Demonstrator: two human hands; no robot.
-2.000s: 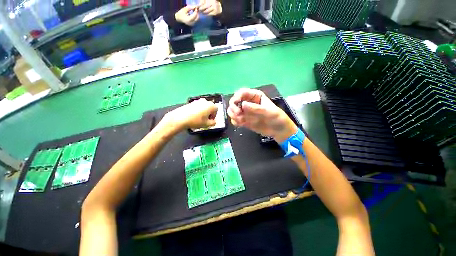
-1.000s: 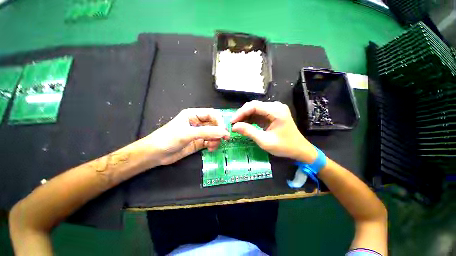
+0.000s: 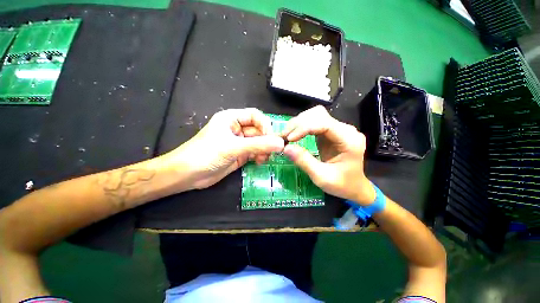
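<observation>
A green PCB panel (image 3: 283, 184) lies on the black mat in front of me, its upper part partly covered by my hands. My left hand (image 3: 231, 148) and my right hand (image 3: 328, 151) meet fingertip to fingertip above it. A tiny black component (image 3: 285, 141) shows between the fingertips, pinched by my right thumb and finger. My left thumb and finger are pressed together against it; whether they also hold a white piece is hidden. A blue wrist strap (image 3: 370, 205) is on my right wrist.
A black bin of white parts (image 3: 303, 70) stands behind the panel. A black bin of dark parts (image 3: 388, 133) stands right of it. Green panels (image 3: 32, 74) lie at the far left. A black ribbed rack (image 3: 465, 160) with upright boards is at the far right. The wood edge (image 3: 237, 230) runs nearest me.
The view has tilted and shifted downward since one second ago. The two hands' fingertips have come together around the black component; two seconds ago the hands were apart near the bins.
</observation>
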